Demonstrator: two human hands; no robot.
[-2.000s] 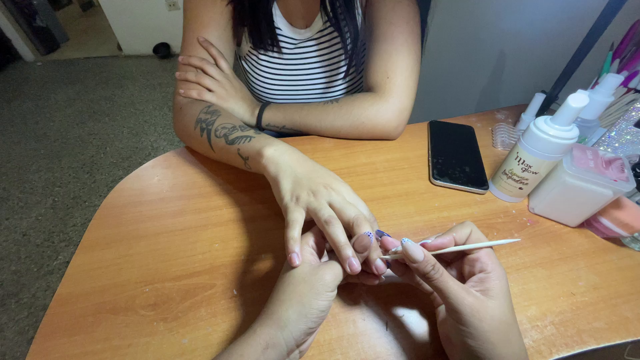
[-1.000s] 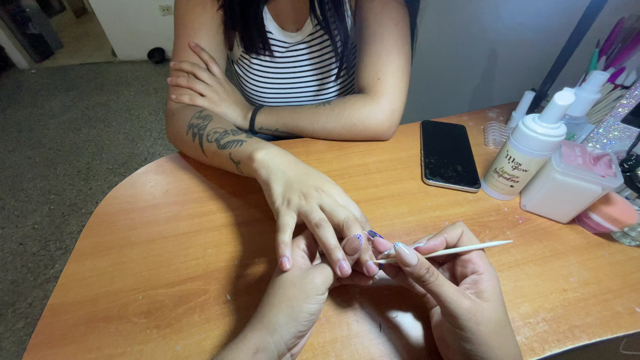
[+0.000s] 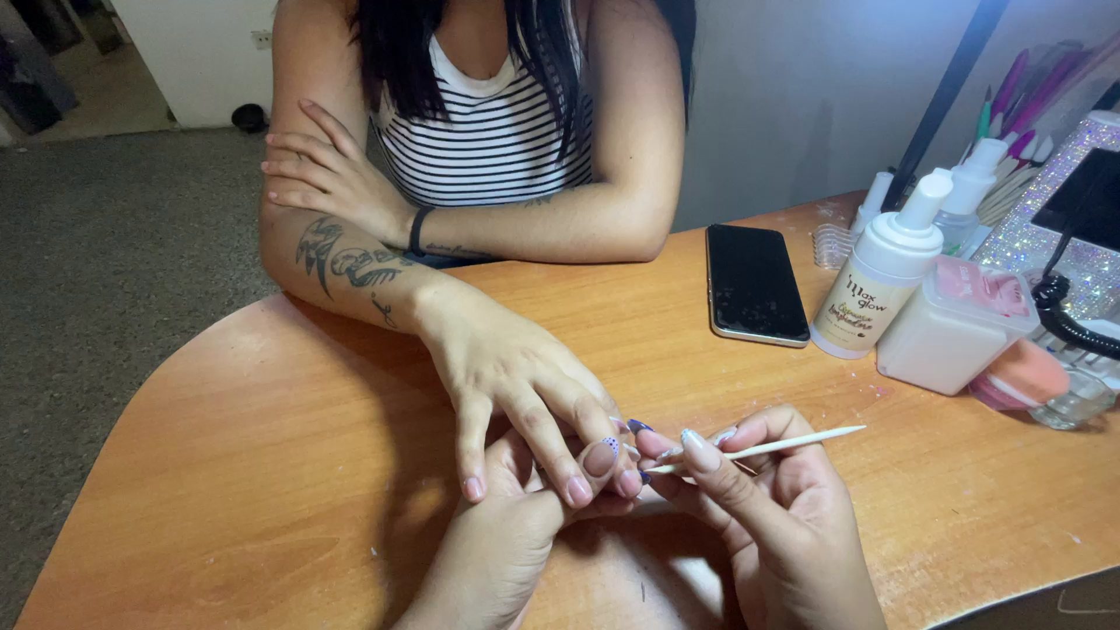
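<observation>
Across the table, a person in a striped top stretches out a tattooed arm, and that person's hand (image 3: 516, 385) lies palm down over my left hand (image 3: 516, 516). My left hand grips its fingers from below, the thumb beside the fingertips. Between thumb and fingers my right hand (image 3: 761, 499) holds a thin pointed wooden stick (image 3: 792, 442), its left end at a fingertip of the person's hand and its other end pointing right. My nails are long and painted; the person's nails are short. The undersides of the held fingers are hidden.
On the wooden table (image 3: 219, 490) a smartphone (image 3: 757, 284) lies right of the person's forearm. Beside it stand a pump bottle (image 3: 879, 271), a lidded plastic container (image 3: 954, 324), an orange-and-pink item (image 3: 1019, 374) and a small glass jar (image 3: 1074, 398). Brushes (image 3: 1015, 96) and a dark stand pole (image 3: 945, 101) are behind.
</observation>
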